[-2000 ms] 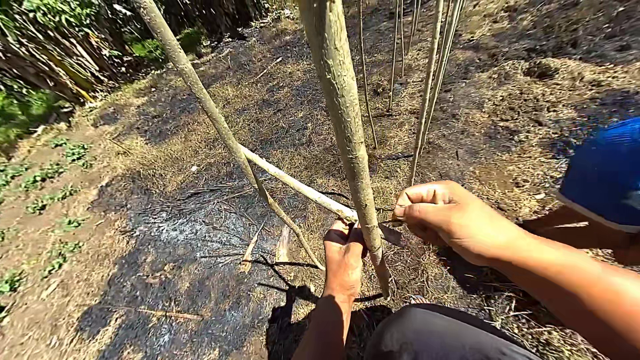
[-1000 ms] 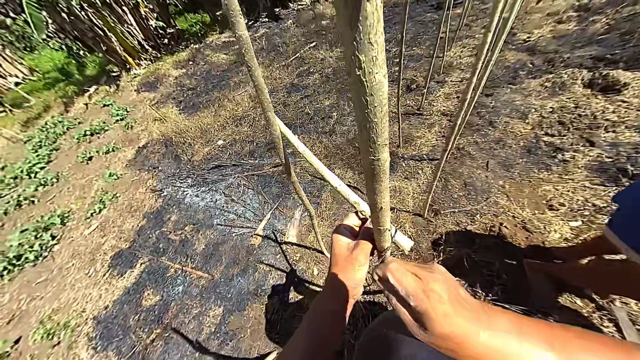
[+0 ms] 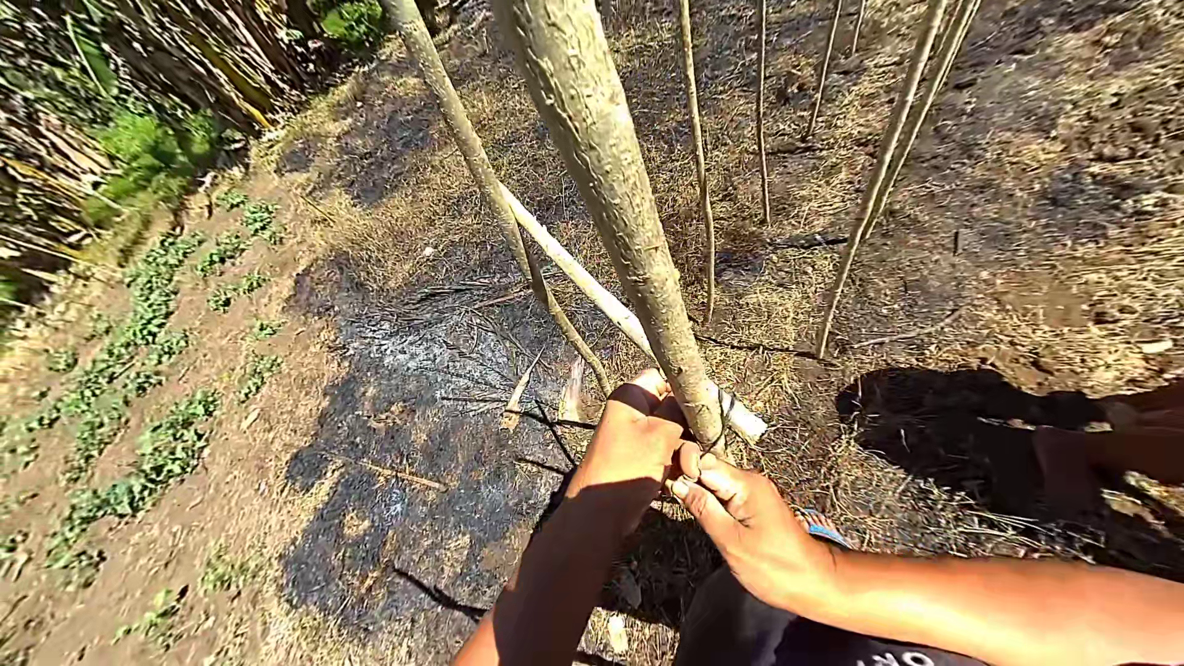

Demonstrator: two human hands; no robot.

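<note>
A thick upright wooden pole [image 3: 615, 176] stands in front of me. Behind its base crosses a pale, peeled stick [image 3: 583, 277], whose cut end pokes out to the right. A dark thin tie [image 3: 724, 407] shows where stick and pole meet. My left hand [image 3: 638, 435] is closed at the left side of the joint, against the pole and stick. My right hand [image 3: 740, 518] meets it just below the pole's foot, thumb and fingertips pinched together; whatever lies between them is too small to make out.
A thinner leaning pole [image 3: 476, 157] crosses the peeled stick at left. More slender poles [image 3: 879, 185] stand behind. Burnt ground with ash [image 3: 416, 370] lies left, beside green plants [image 3: 153, 444]. Another person's leg [image 3: 1128, 444] is at the right edge.
My right hand was right of the pole two seconds ago; it has moved down and left to the pole's foot, beside my left hand. The peeled stick's end now shows right of the pole.
</note>
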